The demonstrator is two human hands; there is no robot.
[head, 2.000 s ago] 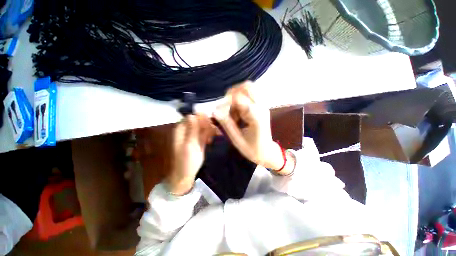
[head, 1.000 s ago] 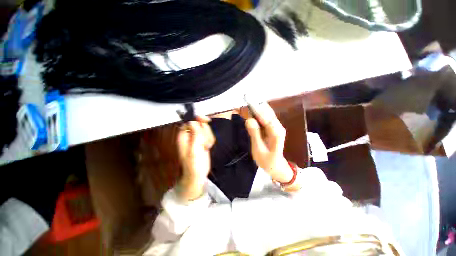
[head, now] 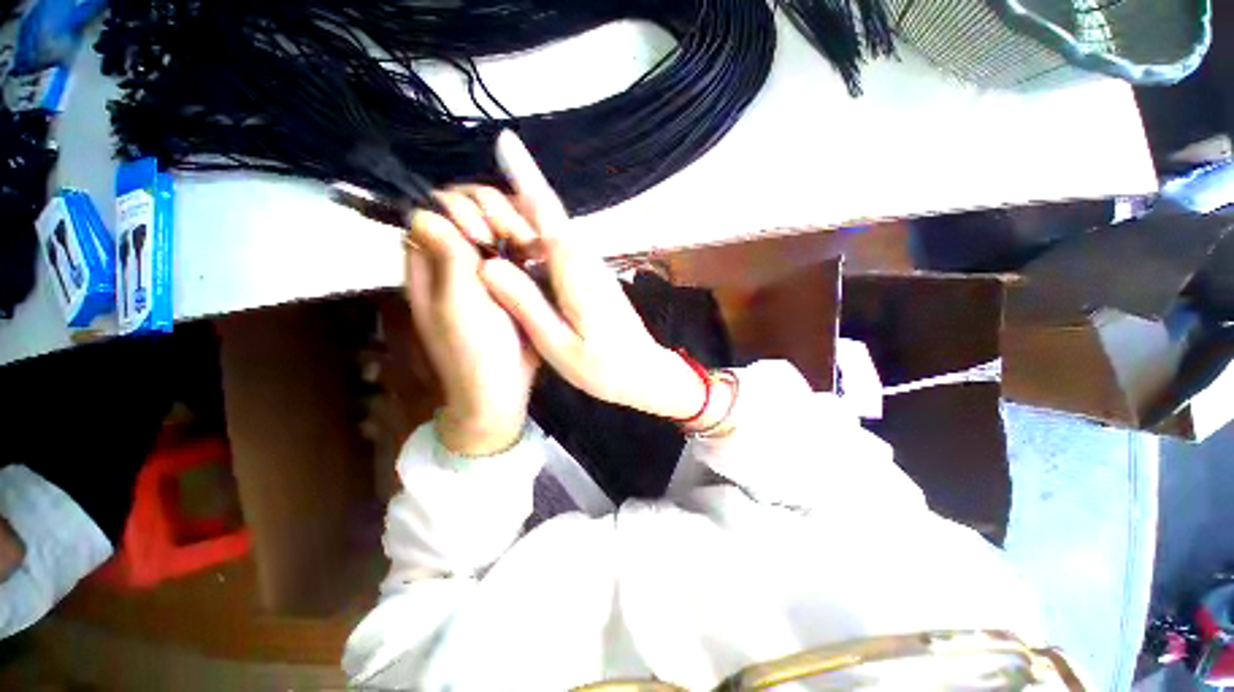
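A large hank of black cables (head: 650,133) lies looped over the white table, its plug ends massed at the left. My left hand (head: 467,311) is closed on a black cable (head: 393,176) whose dark ends stick out to the upper left, over the hank's front edge. My right hand (head: 568,298) meets the left at the table edge; its fingers touch the held piece, with one finger stretched up and away. The part between the hands is mostly hidden by the fingers.
Blue-and-white retail boxes (head: 145,250) stand at the table's left. Black ties (head: 846,41) and a mesh basket (head: 1144,61) are at the upper right. Open cartons (head: 927,406) are below the table edge. A red stool (head: 183,507) and another person's sleeve (head: 48,548) are at the lower left.
My hands, apart one second ago, have come together and moved up toward the hank. The black ends now point to the upper left. A person's hand edge shows beside the sleeve at the left.
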